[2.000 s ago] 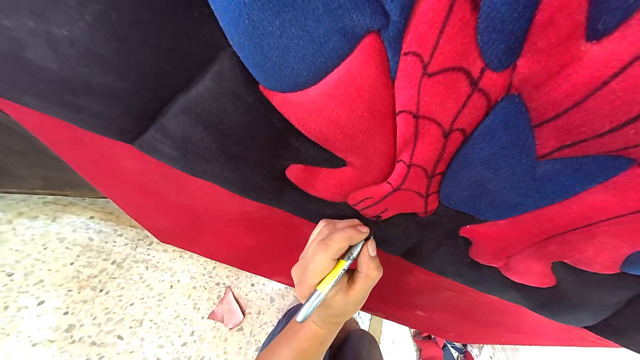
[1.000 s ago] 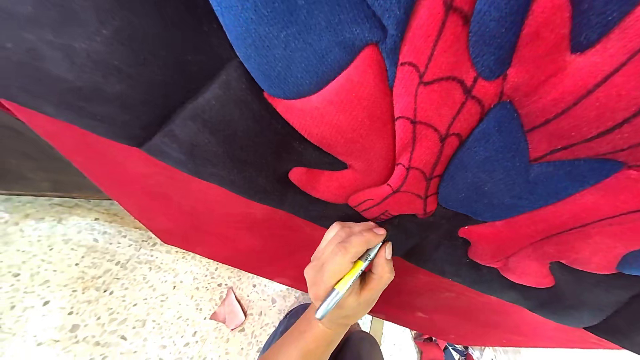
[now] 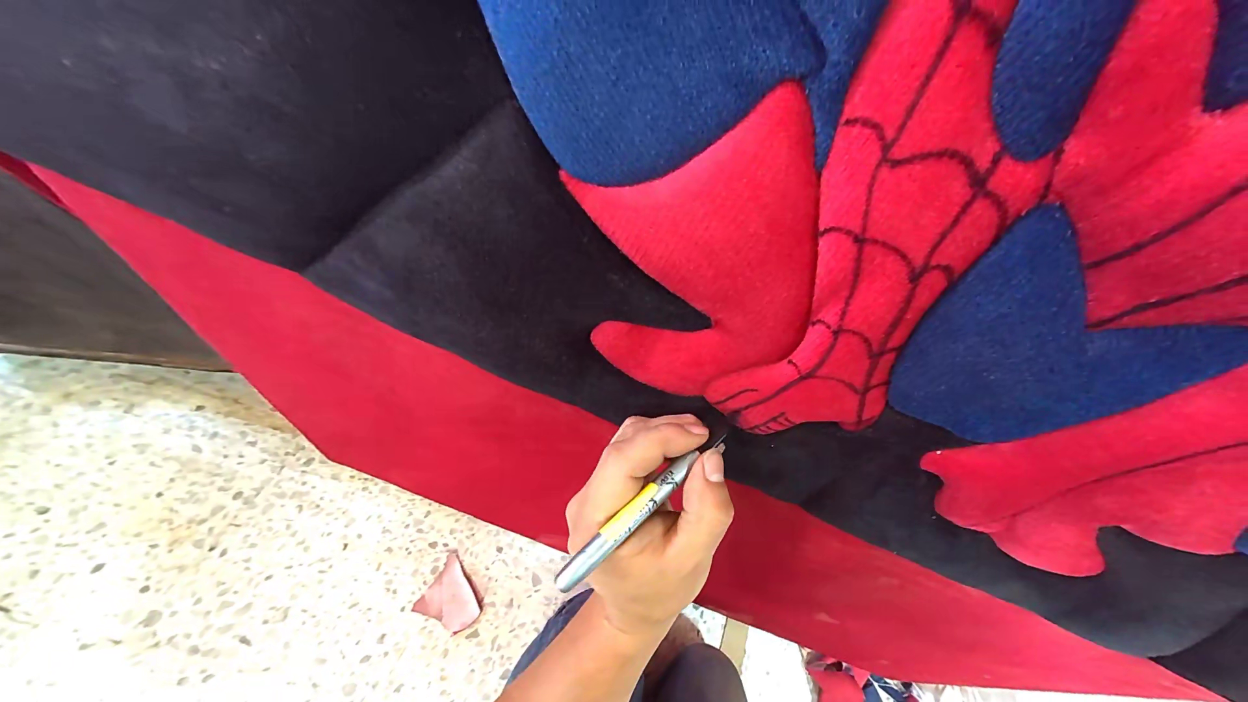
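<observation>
My left hand [image 3: 648,522] is closed around a silver marker [image 3: 619,526] with a yellow band, its tip by the lower edge of a raised red plush piece [image 3: 843,375]. Black web lines cover that piece, and short strokes mark its lower edge. Left of it lies a plain red plush piece [image 3: 731,244], below a blue one [image 3: 663,88]. All are on a black fabric panel [image 3: 468,263] with a red border [image 3: 429,400]. My right hand is not in view.
A pinkish scrap [image 3: 450,595] lies on the speckled floor [image 3: 214,546]. More blue plush [image 3: 1033,351] and red plush [image 3: 1072,492] spread to the right. A dark surface [image 3: 88,292] borders the panel at left. Part of a leg shows below my hand.
My left hand, still holding the marker, shifted right between the two earlier frames and has since come back slightly left and up toward the web-lined red piece's edge.
</observation>
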